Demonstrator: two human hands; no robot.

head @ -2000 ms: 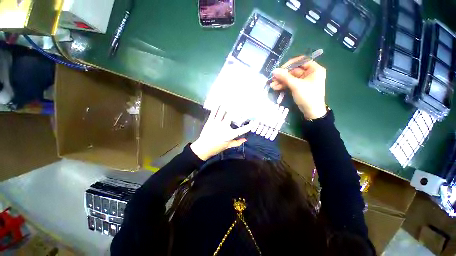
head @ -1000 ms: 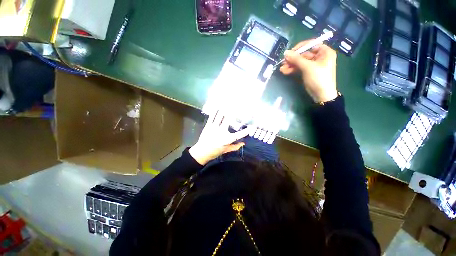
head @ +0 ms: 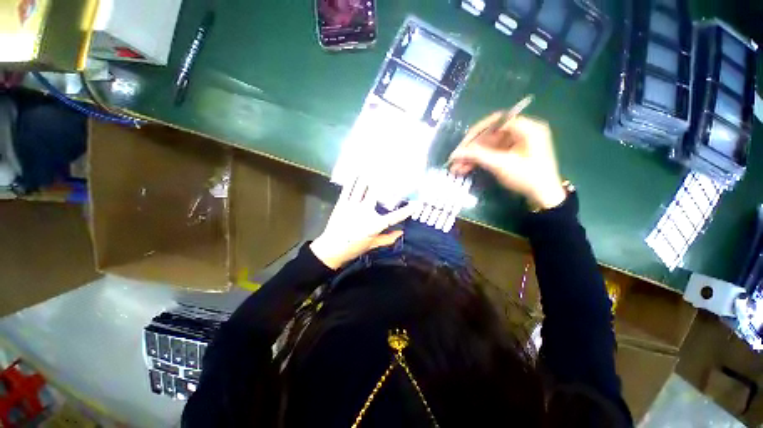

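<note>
A clear blister tray (head: 411,81) with black-framed windows lies slanted on the green bench, its lower half glaring white. One white oval piece (head: 439,106) sits at the right edge of its second window. My left hand (head: 355,219) is at the tray's lower end, also touching a strip of white adhesive pieces (head: 437,209). Whether it grips them or only presses is hard to tell in the glare. My right hand (head: 510,155) holds tweezers (head: 505,115) like a pen, above the upper right of the strip. The tweezer tips are too blurred to show a piece.
A second dark tray (head: 552,32) lies beyond, with white ovals. Two tray stacks (head: 656,84) and a spare label sheet (head: 684,221) are at right. A smartphone (head: 346,23) and a pen (head: 192,63) lie at the back and left. Open cartons (head: 159,201) stand below the bench edge.
My right hand with the tweezers has moved down from beside the tray's second window to the strip of white pieces. My left hand has stayed about where it was.
</note>
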